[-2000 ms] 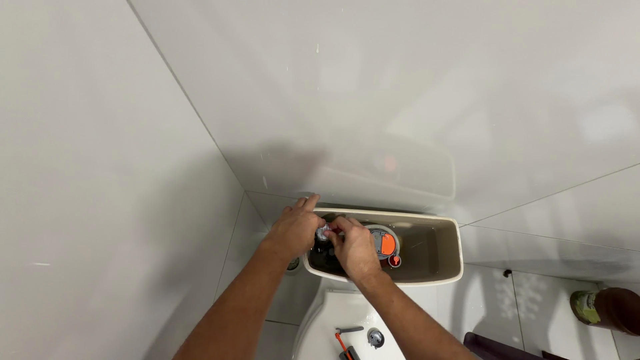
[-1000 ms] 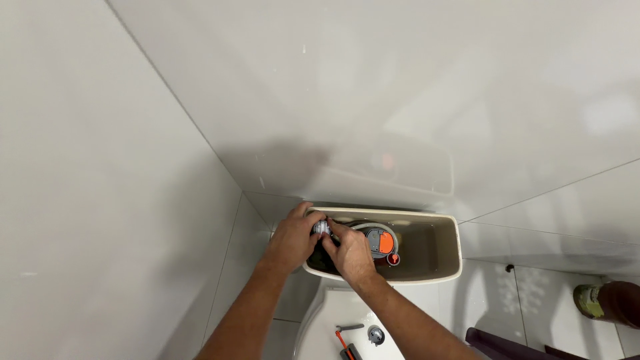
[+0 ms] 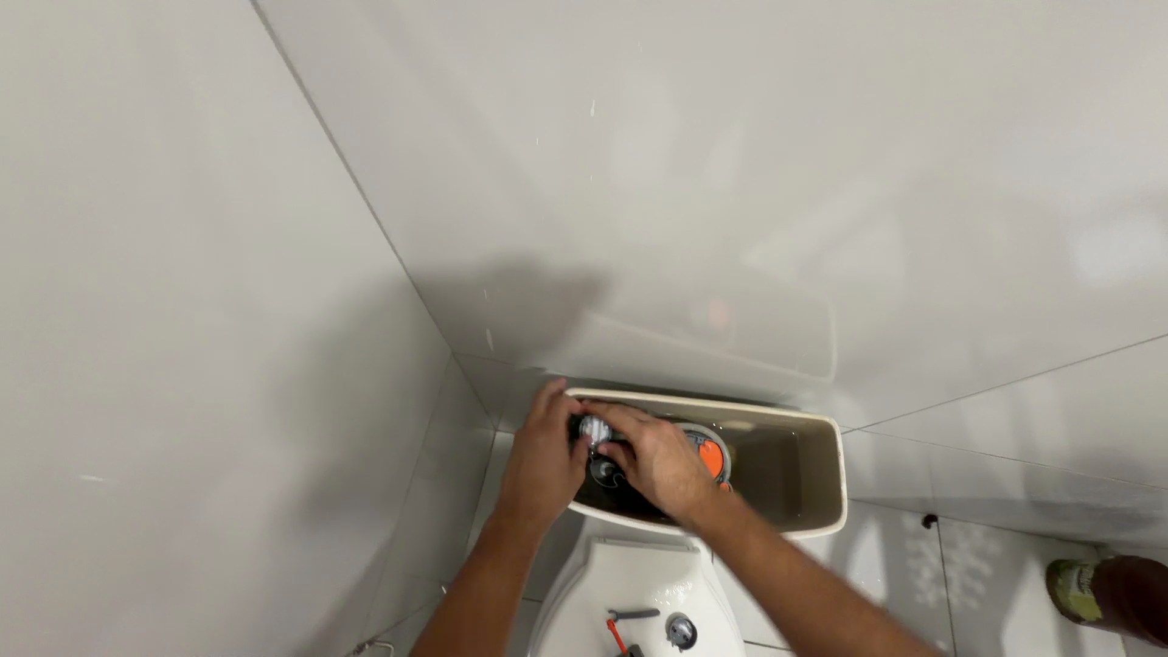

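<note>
An uncovered toilet tank (image 3: 826, 474) stands against the tiled wall. At its left end, my left hand (image 3: 546, 456) bends over the rim, its fingers at a pale, ridged plastic part (image 3: 595, 431) of what looks like the fill valve. My right hand (image 3: 662, 461) reaches in from the right, thumb and fingers around the same part. Dark fittings (image 3: 607, 471) lie just below it, partly hidden. Right of my right hand, the flush valve with an orange piece (image 3: 710, 458) is partly covered by that hand.
On the closed toilet lid (image 3: 657, 575) lie a grey wrench-like tool (image 3: 634, 614), an orange-and-grey tool (image 3: 617, 636) and a round chrome button (image 3: 681, 630). A brown container with a green label (image 3: 1104, 593) is on the floor at the right. The side wall (image 3: 228, 319) is close on the left.
My right hand has shifted slightly, and its fingers now reach over the far side of the ridged part. Both hands stay at the tank's left end.
</note>
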